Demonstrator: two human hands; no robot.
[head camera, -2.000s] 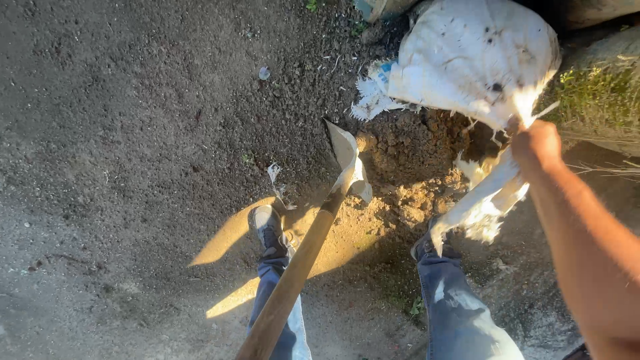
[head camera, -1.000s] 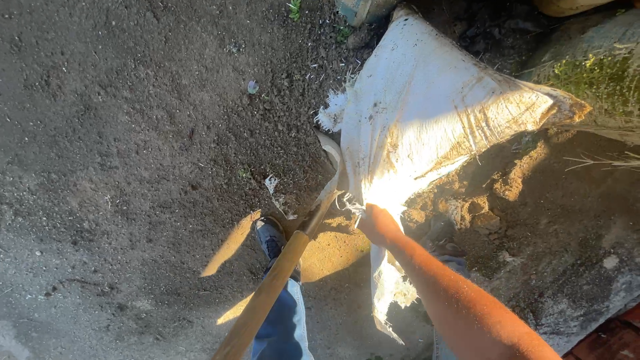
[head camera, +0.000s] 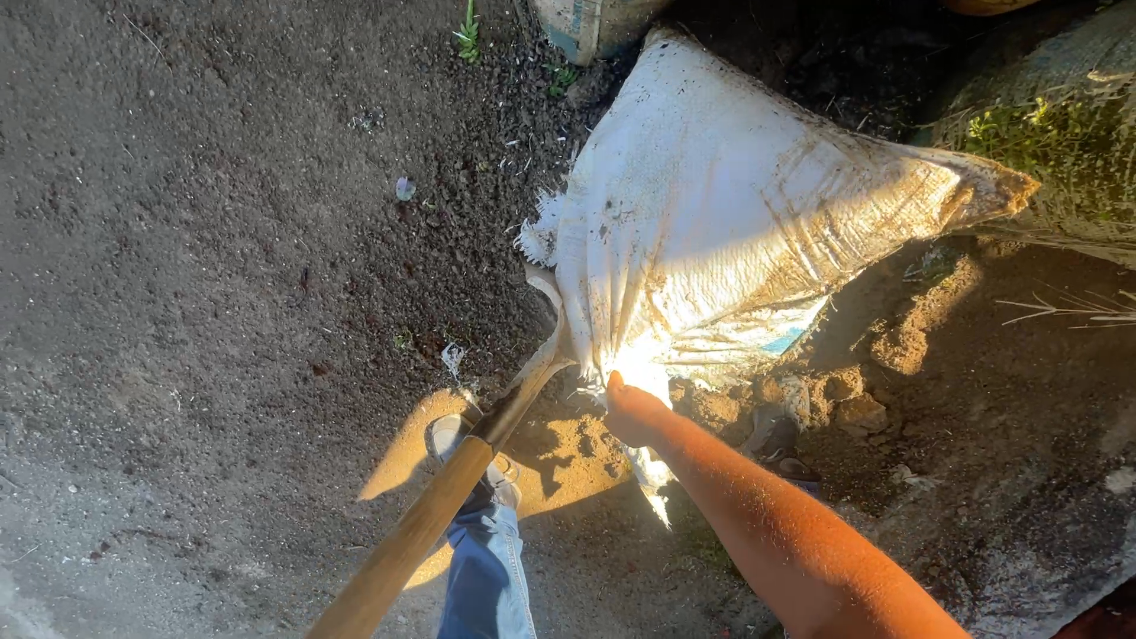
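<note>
My right hand grips the gathered edge of a white woven plastic sack, which spreads up and to the right, its far corner brown with dirt. Bright sunlight washes out the cloth by my fingers, and a torn strip dangles below them. Left of the hand, a shovel with a wooden handle rises from the bottom edge; its metal blade touches or lies close beside the sack's frayed side. My left hand is outside the picture, and so is the lower end of the handle.
My shoes stand on the soil ground, one by the shovel shaft, the other near loose brown clods. Another sack stands at the top edge. At the right lies a large weathered sack with green growth on it.
My right hand has moved left with the sack's edge, towards the shovel. The sack, bunched up two seconds ago, is now stretched out over part of the loose soil.
</note>
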